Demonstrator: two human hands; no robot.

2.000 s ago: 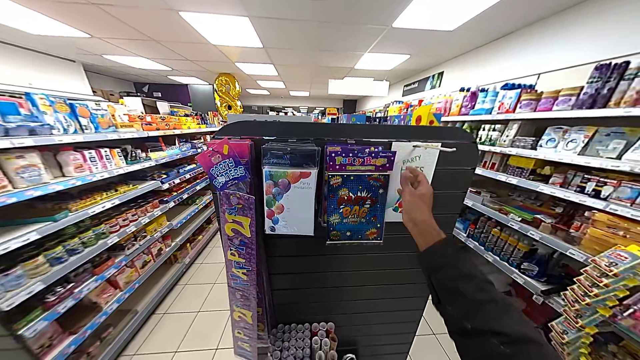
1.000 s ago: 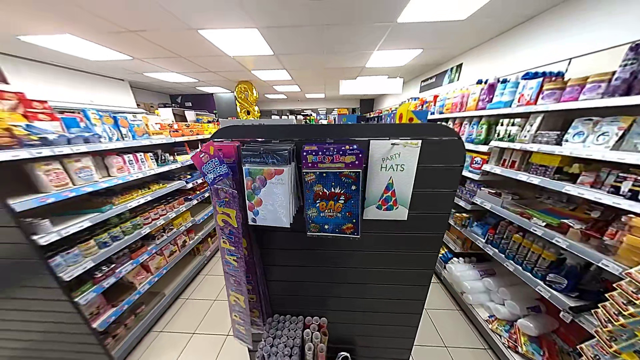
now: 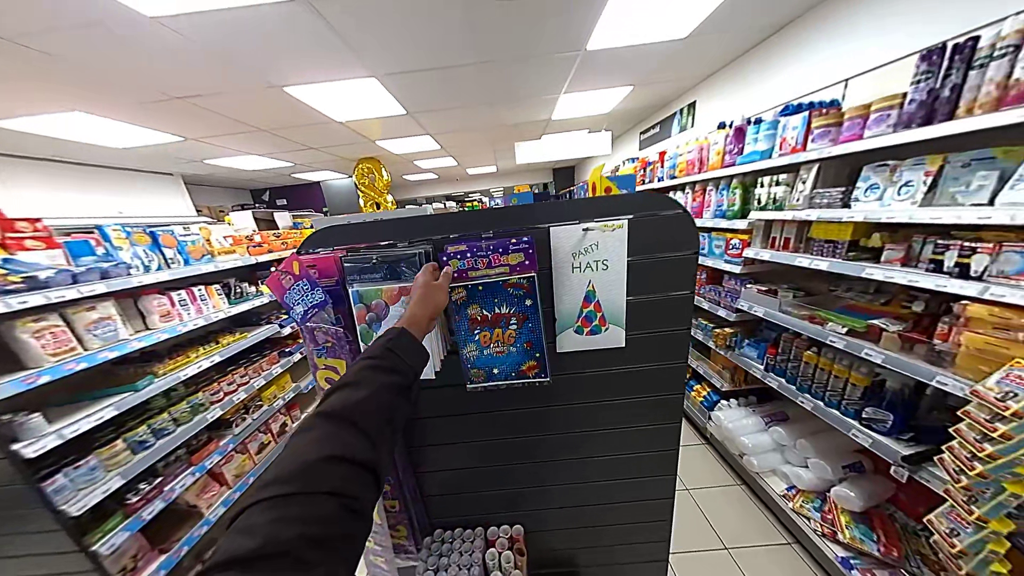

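Observation:
My left hand (image 3: pixel 428 300) reaches up from the lower left in a dark sleeve, its fingers at the left edge of the purple-topped party bags pack (image 3: pixel 500 320). Whether the fingers pinch the pack is not plain. Just left of the hand hang balloon-print party invitation packs (image 3: pixel 376 312), partly behind the arm. Further left are purple and pink party banners (image 3: pixel 308 300). A white party hats pack (image 3: pixel 590 288) with a printed cone hangs to the right. All hang on a dark slatted end panel (image 3: pixel 608 432). My right hand is out of view.
Stocked shelves (image 3: pixel 144 336) line the left side and more shelves (image 3: pixel 848 216) the right. White-capped cans or tubes (image 3: pixel 472 552) stand at the panel's foot. A tiled aisle floor (image 3: pixel 712 520) runs along its right side. A gold figure-eight balloon (image 3: pixel 373 186) shows behind the panel.
Two seconds ago a hand was at the party hats pack; one second ago no hand was in view. Now my left hand is at the party bags pack.

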